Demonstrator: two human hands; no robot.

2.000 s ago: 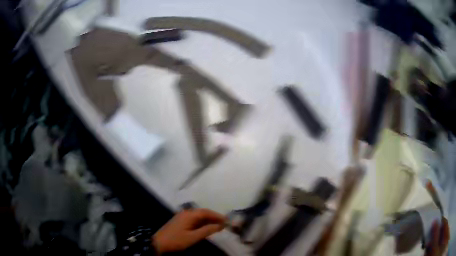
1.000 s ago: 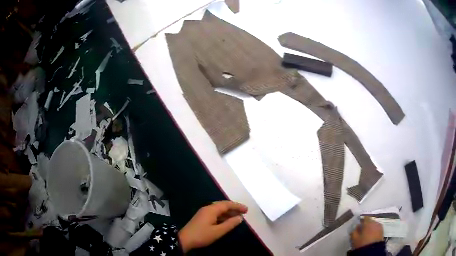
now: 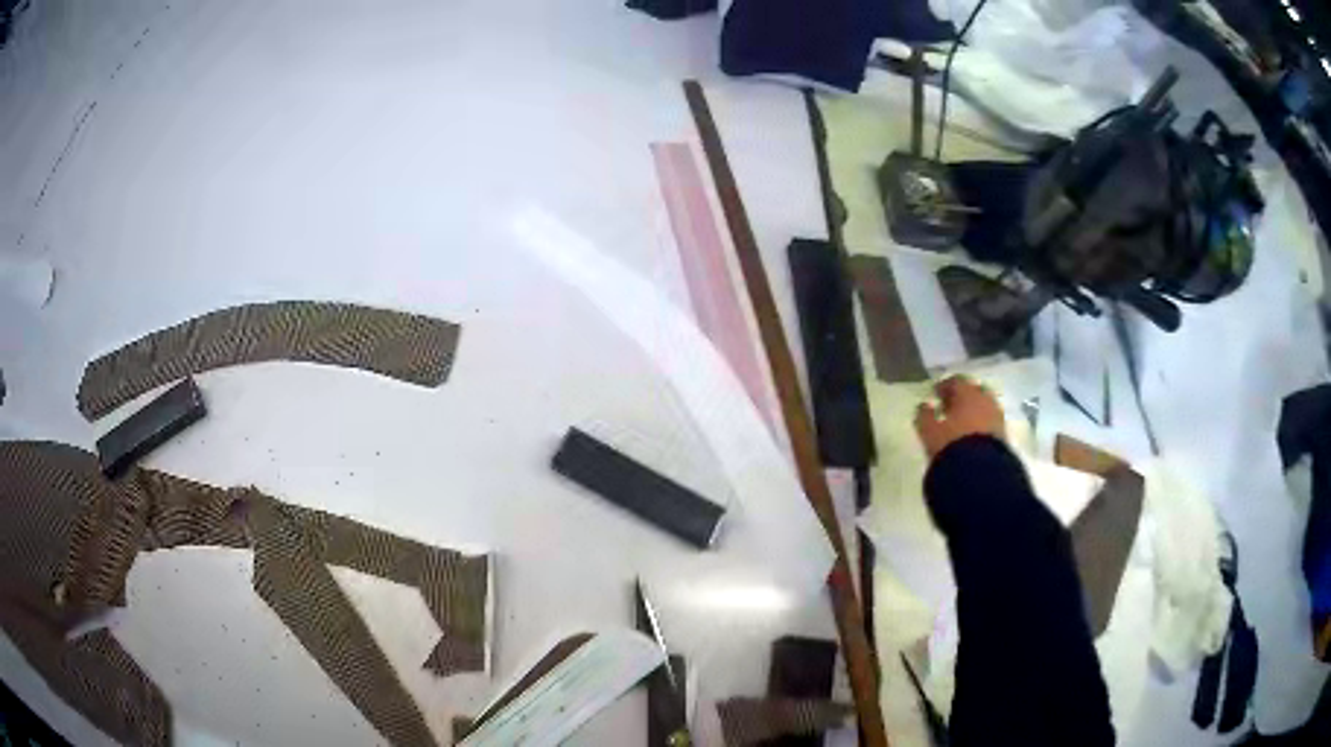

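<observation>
My right hand reaches from the lower right onto the pale yellow-green strip, fingers bent down near a small checked cloth piece; whether it grips anything is unclear. My left hand is out of the picture. The large checked cloth offcut lies at the lower left, cut off by the edge. A curved checked strip lies above it. A white template lies at the bottom over dark cloth. Beside it the shears show a blade and brass-coloured pivot, handles cut off by the edge.
Dark weights lie mid-table, on the offcut's edge and along the strip. A wooden batten runs beside a pink strip. A black machine with cables, a small metal tray and white cloth are at right.
The view has swung right, away from the floor and bucket. My right hand has moved from the white pieces by the offcut to the yellow-green strip. My left hand has left the picture.
</observation>
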